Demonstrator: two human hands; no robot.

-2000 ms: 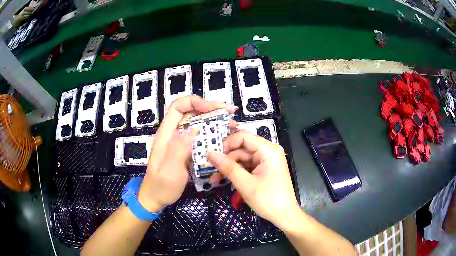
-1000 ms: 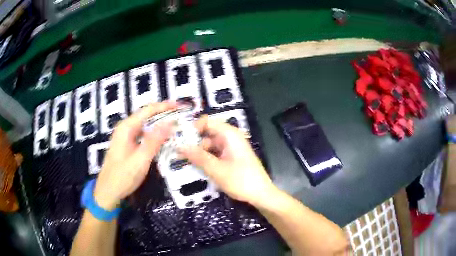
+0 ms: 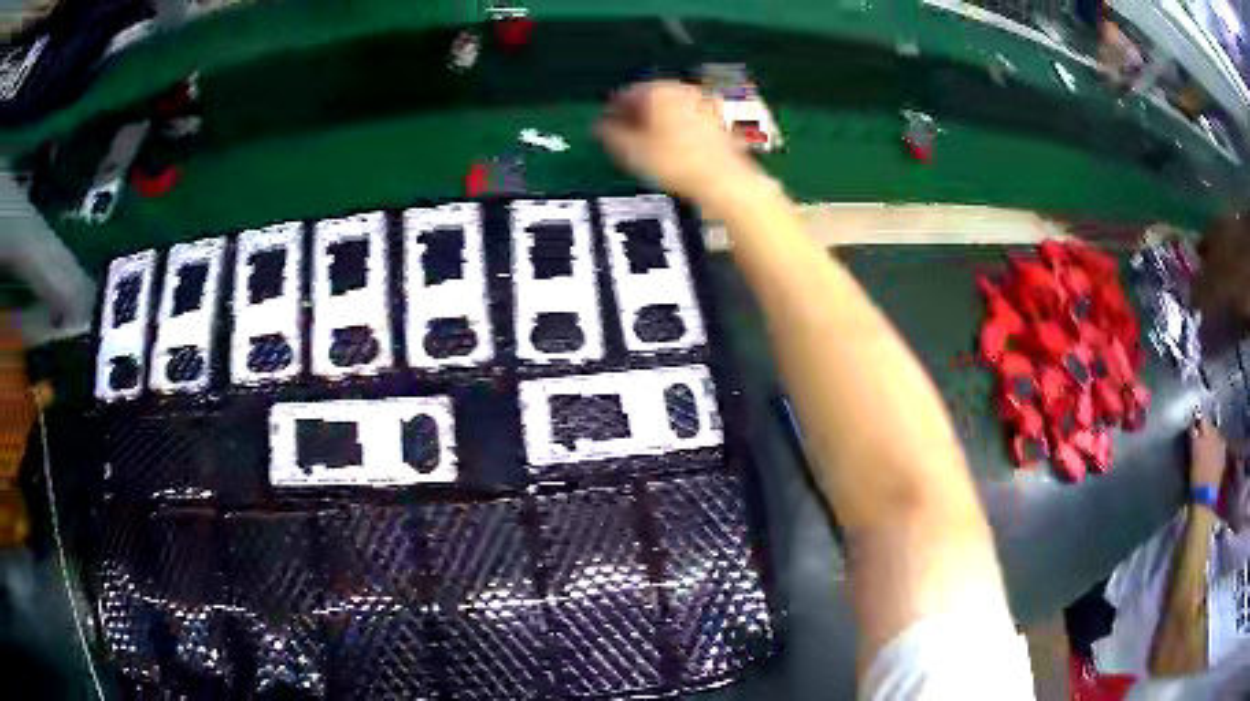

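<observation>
My right hand (image 3: 668, 137) is stretched out over the green conveyor belt (image 3: 370, 158). It is blurred, and its fingers and anything in them cannot be made out. A partly assembled phone (image 3: 742, 112), pale with a red spot, lies on the belt just right of the hand. My left hand is not in view. White phone frames (image 3: 554, 279) stand in a row along the back of the black blister tray (image 3: 439, 575). Two more frames lie crosswise in front of them, one at the left (image 3: 363, 441) and one at the right (image 3: 620, 415).
A heap of red plastic parts (image 3: 1067, 356) lies on the bench at right, with silvery parts (image 3: 1167, 308) beyond it. Scattered small parts lie on the belt. My right forearm crosses the bench beside the tray. Another person's arm (image 3: 1187, 575) is at far right.
My right hand has moved from above the tray out to the belt. My left hand has left the picture. The phone frame and board held between the hands are no longer above the tray.
</observation>
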